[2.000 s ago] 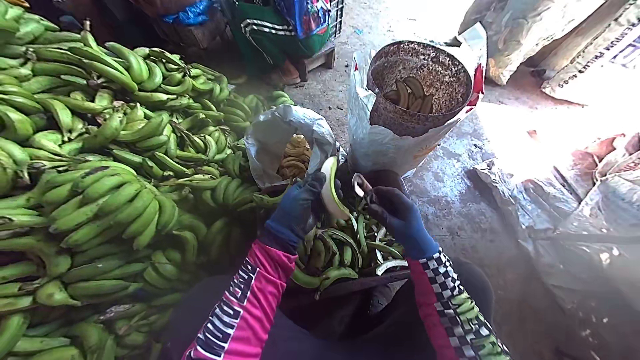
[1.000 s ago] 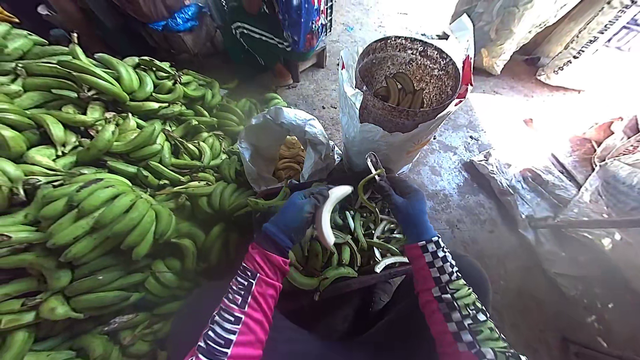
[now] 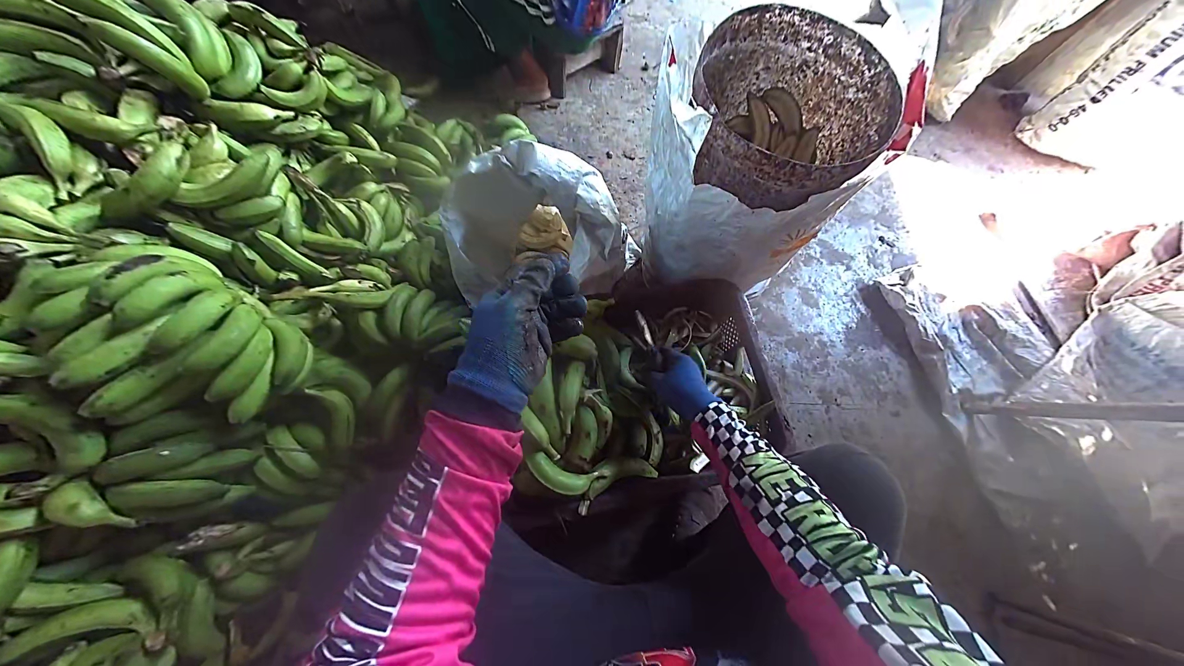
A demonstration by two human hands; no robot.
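Observation:
My left hand (image 3: pixel 527 314), in a dark blue glove, reaches to the mouth of a white sack (image 3: pixel 592 199) where peeled plantains (image 3: pixel 544 229) show. Its fingers point down and away, and whether they hold anything cannot be told. My right hand (image 3: pixel 677 377), in a blue glove, is closed on a small peeling tool (image 3: pixel 645 330) above the dark plastic crate (image 3: pixel 763 370). Green plantains (image 3: pixel 583 425) and strips of peel (image 3: pixel 689 328) lie beneath and beside it.
A large heap of green plantains (image 3: pixel 185 324) fills the left side. A rusty metal bucket (image 3: pixel 805 102) with a few plantains stands in a white sack at the top. Empty-looking sacks (image 3: pixel 1091 370) lie on the right. A person's foot (image 3: pixel 529 79) shows beside a low wooden stool (image 3: pixel 587 63).
My left hand has moved away from my right and up to the small sack; the peeled plantain it held no longer shows in it. My right hand has come down over the crate.

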